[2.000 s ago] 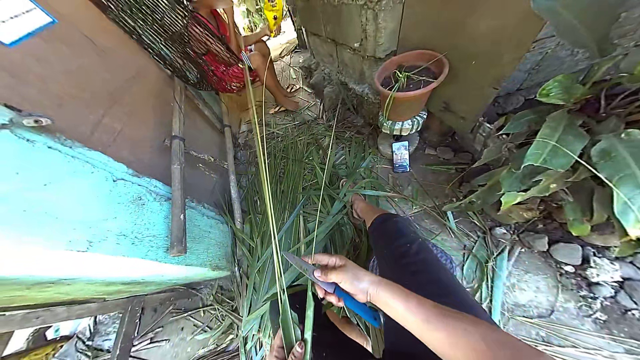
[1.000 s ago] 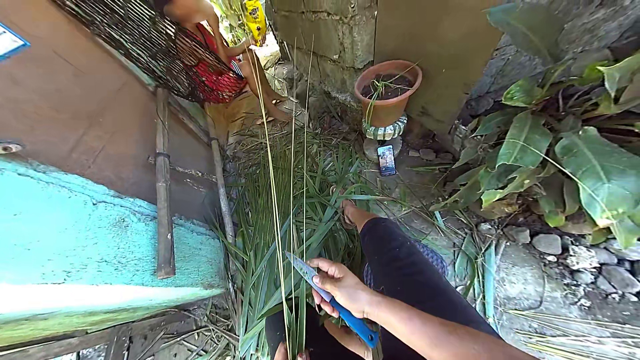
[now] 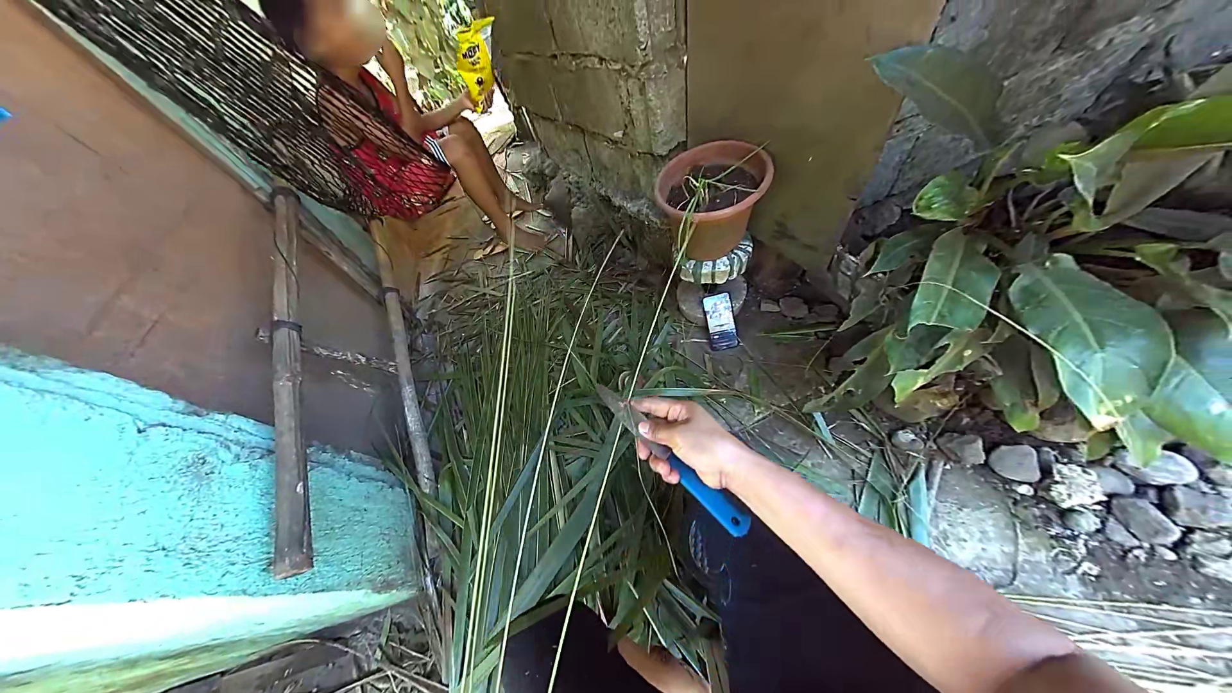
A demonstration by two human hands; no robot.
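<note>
My right hand (image 3: 685,441) is closed around a knife with a blue handle (image 3: 710,499), near the base of its blade. The blade (image 3: 618,406) points up and left and lies close to a thin leaf strip (image 3: 599,491). More long, narrow palm leaf strips (image 3: 500,385) rise from the bottom edge of the view. My left hand is out of view below, so its hold on the strips is hidden. A loose heap of green palm leaves (image 3: 558,539) covers the ground in front of my legs.
A person sits in a net hammock (image 3: 221,87), holding a yellow packet (image 3: 474,63). A clay-coloured plant pot (image 3: 714,202) stands by the wall, with a phone (image 3: 720,321) below it. Bamboo poles (image 3: 289,385) stand at left; broad-leaved plants (image 3: 1088,327) and stones (image 3: 1145,520) are at right.
My right hand has moved up and away from my lap with the knife, along a strip. My left hand, partly seen at the bottom before, has left the view.
</note>
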